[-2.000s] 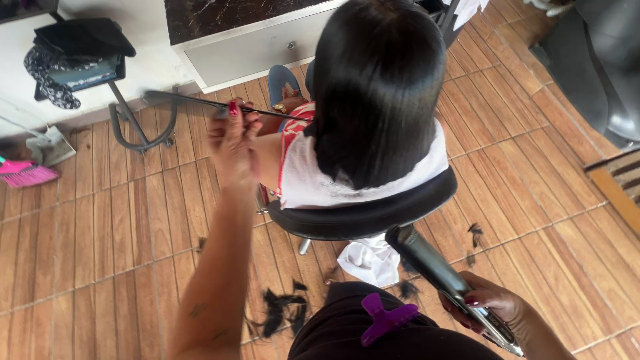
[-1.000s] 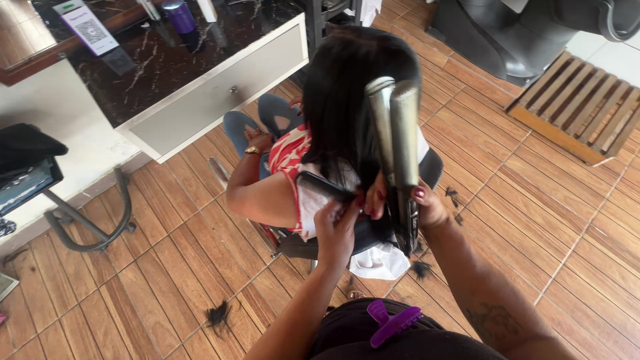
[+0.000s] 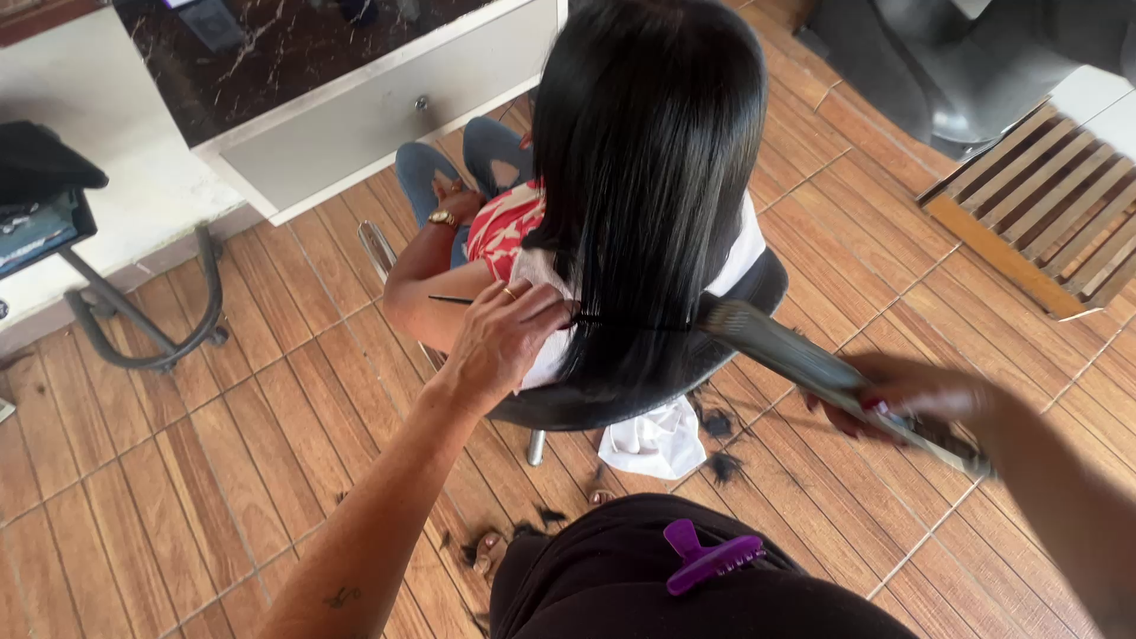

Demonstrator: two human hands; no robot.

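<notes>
A seated person with long straight dark hair (image 3: 648, 151) has their back to me, a white towel (image 3: 750, 244) around the shoulders. My left hand (image 3: 510, 342) grips a black tail comb (image 3: 635, 323); its thin tail points left and its toothed part lies across the lower hair. In my right hand (image 3: 887, 399), somewhat blurred, is a hair straightener (image 3: 790, 355). The straightener's plate end is beside the right edge of the hair, near the comb's far end. Whether its plates touch any hair cannot be told.
The black chair back (image 3: 621, 404) curves below the hair. A dark marble-topped counter with a drawer (image 3: 390, 106) stands ahead, a wheeled trolley (image 3: 151, 311) at left, a slatted wooden platform (image 3: 1047, 204) at right. A white cloth (image 3: 655, 439) and cut hair (image 3: 723, 466) lie on the floor. A purple claw clip (image 3: 710, 559) hangs on my dark clothing.
One second ago both hands were together at the hair, the straightener pointing up. Now my right hand is farther right with the straightener tilted, and the comb spans the lower hair.
</notes>
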